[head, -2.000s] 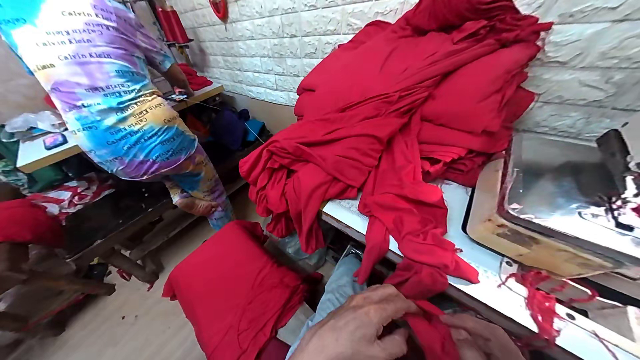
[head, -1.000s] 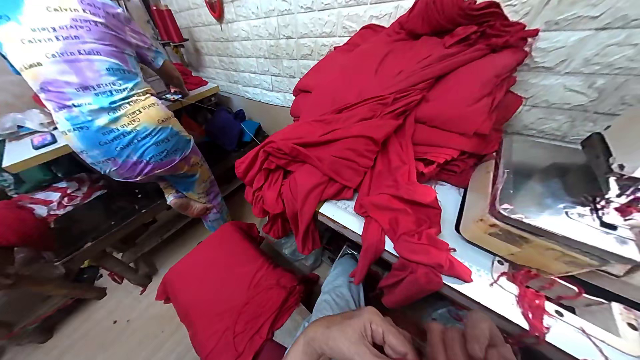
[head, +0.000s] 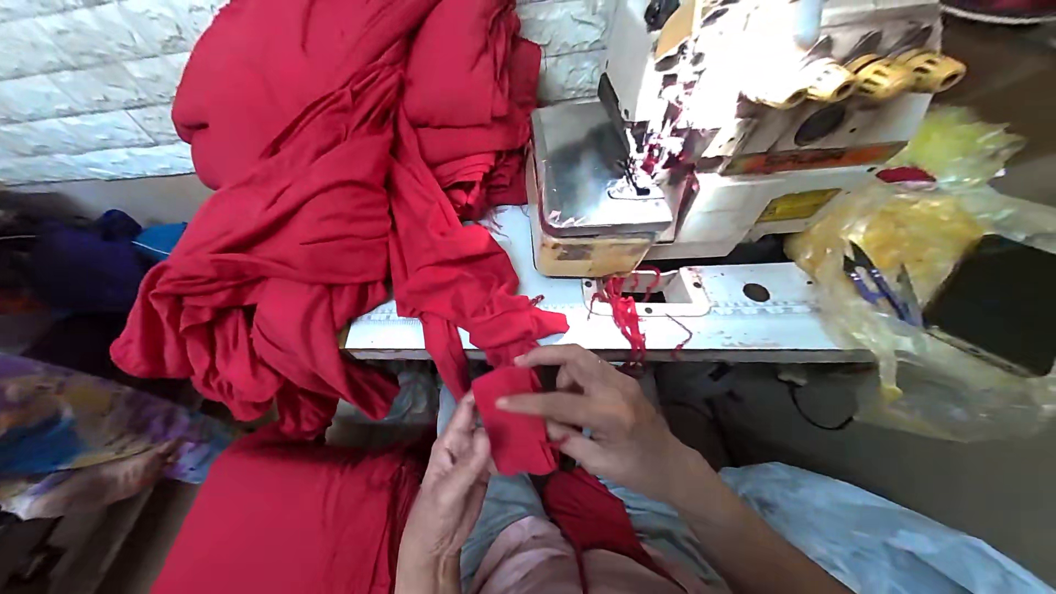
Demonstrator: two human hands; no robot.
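Note:
Both my hands hold a small folded piece of red fabric point(head: 516, 425) over my lap, just in front of the table edge. My left hand point(head: 454, 474) grips its left edge between thumb and fingers. My right hand point(head: 606, 417) lies over its right side, with fingertips on its face and right edge. Beyond it, a strip of red cloth point(head: 470, 264) hangs from the large heap of red fabric point(head: 305, 165) over the table edge. An overlock sewing machine point(head: 701, 157) stands behind, right of the heap.
Red thread scraps point(head: 623, 318) hang at the slot in the white table point(head: 742, 326). Thread snips point(head: 881, 285) and a dark flat device point(head: 998, 305) lie on a plastic bag point(head: 833, 247) at right. More red fabric point(head: 305, 520) is stacked low at left. A person's patterned clothing point(head: 91, 412) shows at far left.
The view has swung right and down, bringing the whole machine in. My hands, at the bottom edge before, are now fully seen with the red piece between them.

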